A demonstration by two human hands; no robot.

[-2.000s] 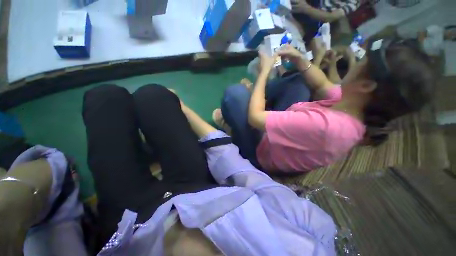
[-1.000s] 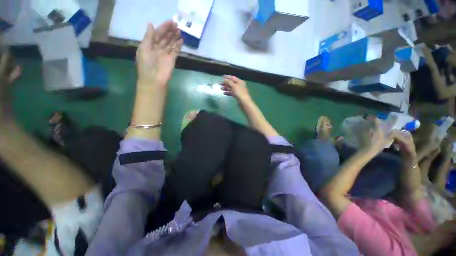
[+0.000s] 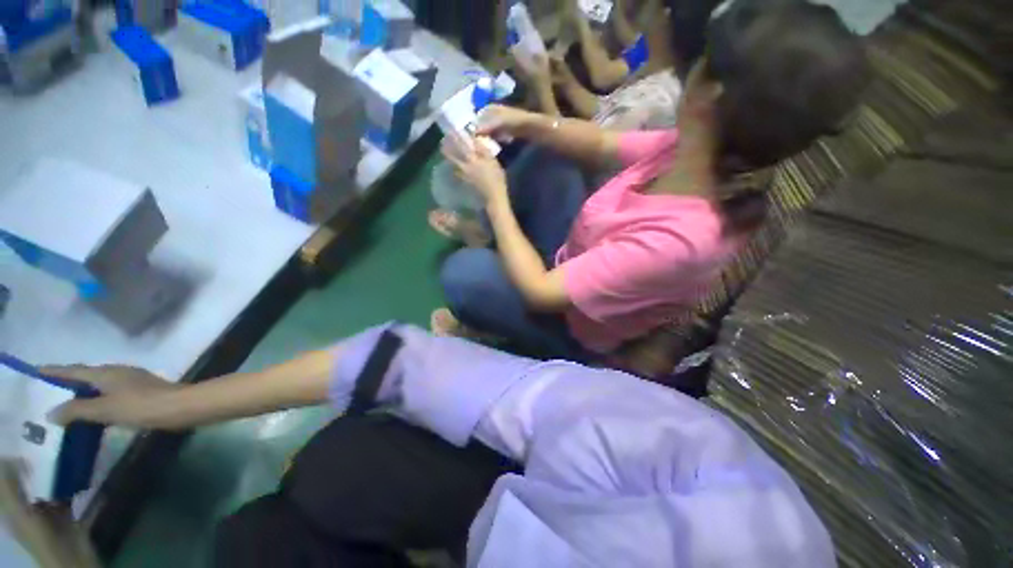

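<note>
A white and dark blue carton (image 3: pixel 36 427) lies at the table's near edge, at the far left of the picture, with a small dark printed mark on its white face. My right hand (image 3: pixel 111 397) reaches across to it and grips its upper right edge. A blurred hand (image 3: pixel 44 527), apparently my left hand, is cut off at the lower left corner by the carton's lower edge. Its fingers are not clear, so its grip cannot be told.
Open cartons (image 3: pixel 83 222) with grey-white flaps and closed blue cartons (image 3: pixel 144 67) stand on the white table (image 3: pixel 211 183). A person in pink (image 3: pixel 655 239) sits to the right, holding a small white and blue item (image 3: pixel 467 111). Brown cardboard stacks (image 3: pixel 878 233) under clear wrap lie at right.
The view has swung right and tilted. My right hand, empty over the floor one second ago, now grips the white and blue carton. My left hand was open and raised near a carton.
</note>
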